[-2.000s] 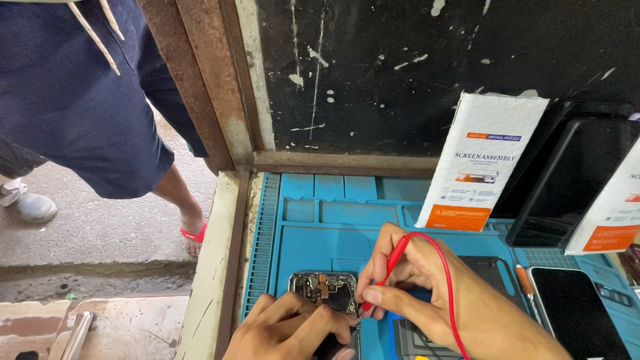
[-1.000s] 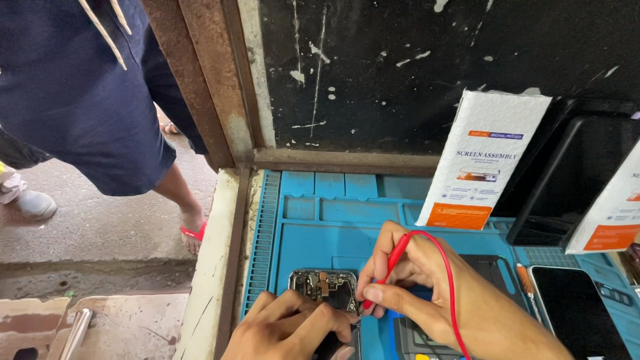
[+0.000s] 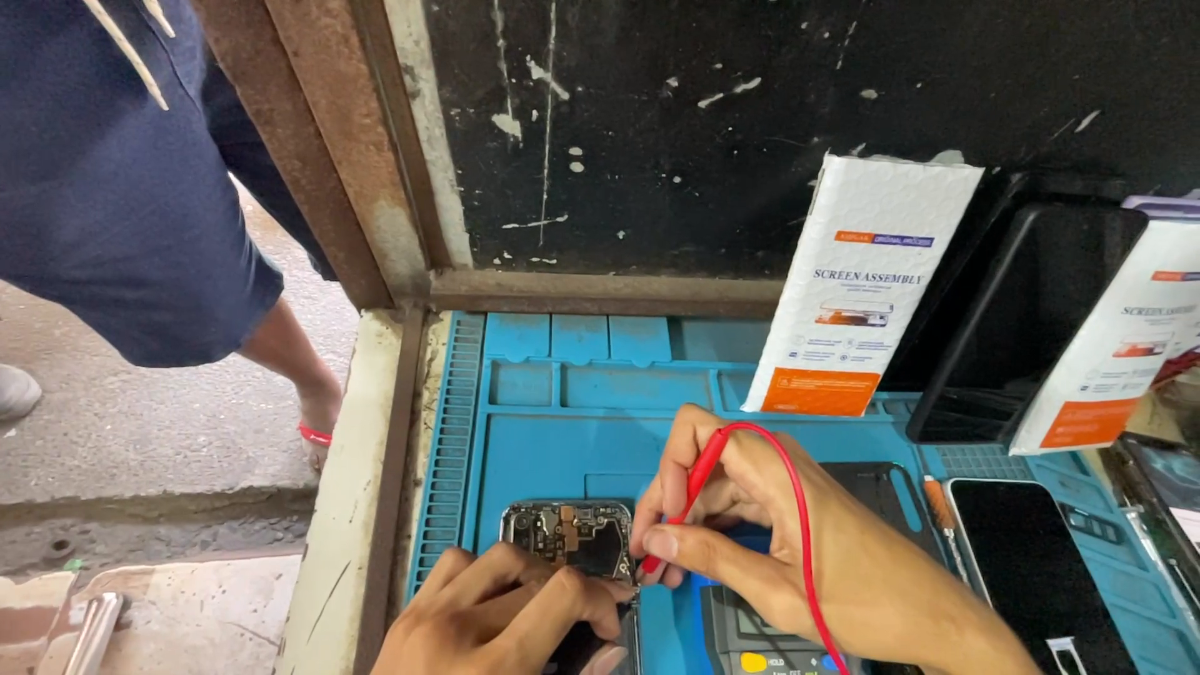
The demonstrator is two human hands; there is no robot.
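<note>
An opened smartphone with bare circuit parts (image 3: 572, 534) lies on a blue silicone repair mat (image 3: 553, 450). My left hand (image 3: 516, 609) rests over the lower part of the phone, fingers bent; whether it pinches anything is hidden. Between the thumb and fingers of my right hand (image 3: 741, 525) is a red test probe (image 3: 698, 478), its lower end at the phone's right edge. Its red lead loops over the hand. Partly under my right hand sits a multimeter (image 3: 741, 647) with a blue edge and a yellow button.
Screen packages (image 3: 816, 319) and a black phone or screen (image 3: 1022, 319) lean at the back right. A white-edged phone (image 3: 1041, 562) and a thin tool with an orange handle (image 3: 940, 506) lie at right. A metal frame (image 3: 609, 291) borders the mat; a person (image 3: 141, 206) stands beyond it, left.
</note>
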